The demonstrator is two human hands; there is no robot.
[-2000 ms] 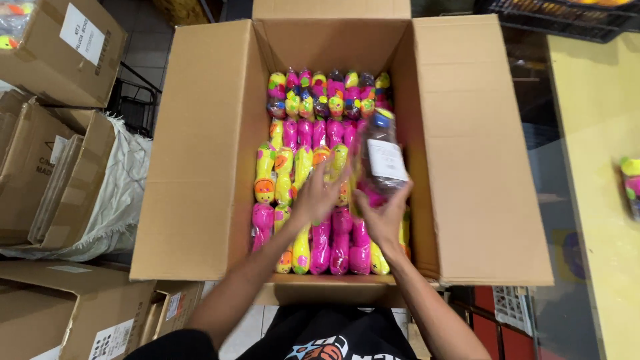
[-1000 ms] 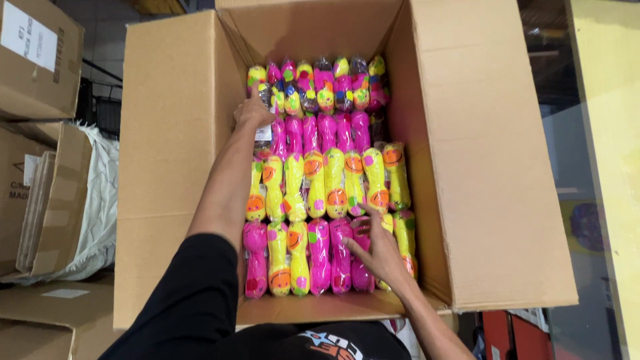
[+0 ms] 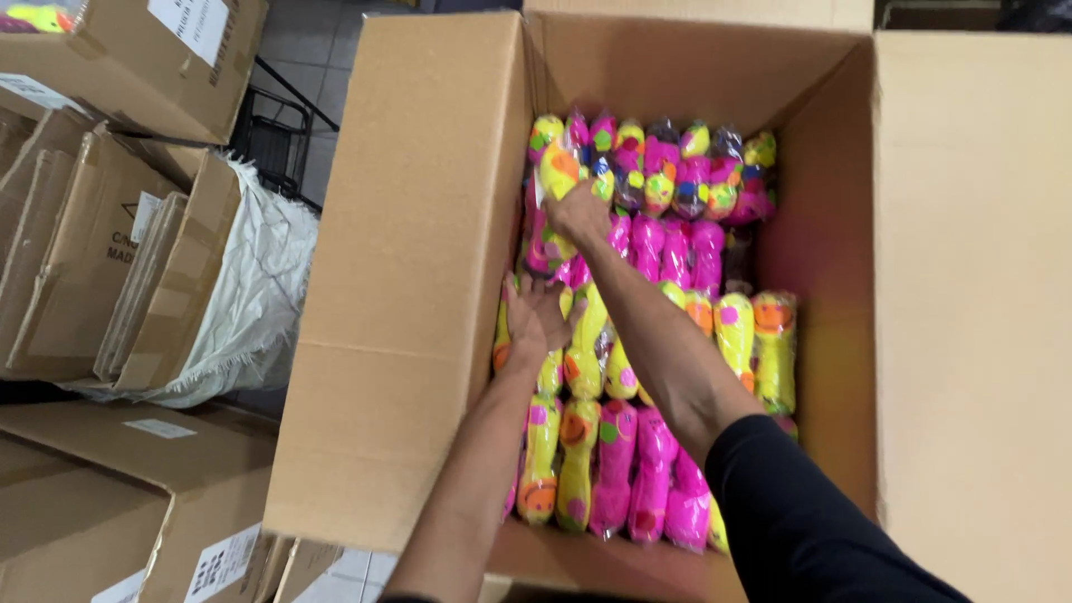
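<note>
An open cardboard box [image 3: 402, 276] holds rows of plush toys in clear plastic, pink ones [image 3: 615, 469] and yellow ones [image 3: 734, 335]. My right hand [image 3: 579, 213] reaches across to the upper left of the box and grips a wrapped yellow plush toy with an orange patch [image 3: 559, 167]. Just below it, my left hand [image 3: 540, 314] is spread palm up over the yellow toys by the left wall, holding nothing. Multicoloured wrapped toys [image 3: 659, 172] form the far row. My right forearm hides part of the middle rows.
Long flaps of the box stand folded out at left and right [image 3: 971, 276]. To the left are more cartons [image 3: 159, 59], flattened cardboard [image 3: 142, 285], a white woven sack [image 3: 251, 293] and a black metal frame [image 3: 280, 138]. Another carton [image 3: 84, 494] lies at lower left.
My right hand has moved from the lower right of the box to the upper left and now grips a toy. My left hand has come down from the upper left toward the middle row.
</note>
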